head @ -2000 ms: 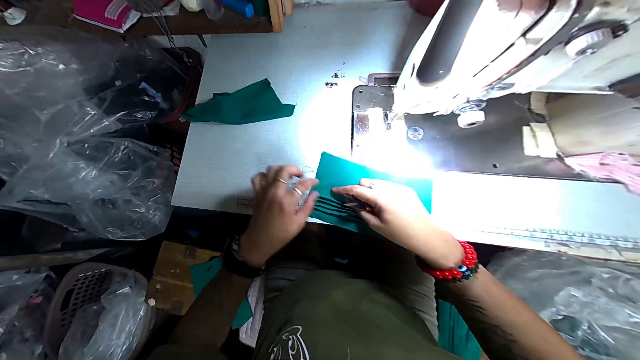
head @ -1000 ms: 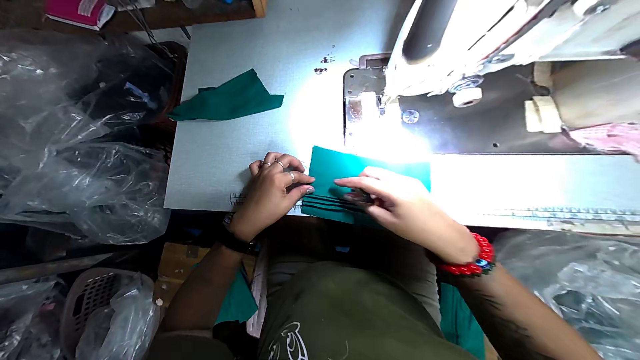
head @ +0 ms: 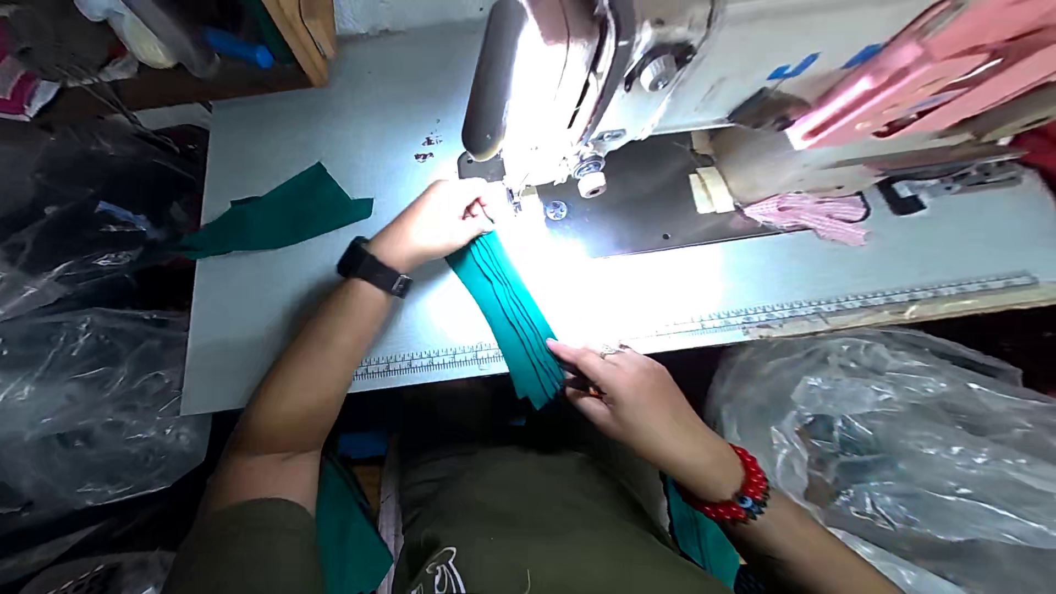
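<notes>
A green fabric piece with several dark parallel lines or folds (head: pixel 516 318) slants from the sewing machine's needle area (head: pixel 520 198) down over the table's front edge. Its upper end is pinched in my left hand (head: pixel 437 223), close beside the presser foot, where glare hides detail. My right hand (head: pixel 631 392) grips its lower end at the table edge; something small and dark, partly hidden, is also in that hand. Another green fabric piece (head: pixel 285 210) lies flat on the table to the left.
The sewing machine head (head: pixel 569 74) stands over the table (head: pixel 272 330). A measuring tape strip (head: pixel 866 305) runs along the front edge. Pink cloth (head: pixel 808 216) lies under the machine arm. Clear plastic bags (head: pixel 891 437) are at right and left. Green fabric (head: pixel 351 528) hangs by my lap.
The lined green fabric has turned from lying crosswise near the front edge to slanting up to the needle area. My left hand has moved up and right with its upper end. The view has shifted.
</notes>
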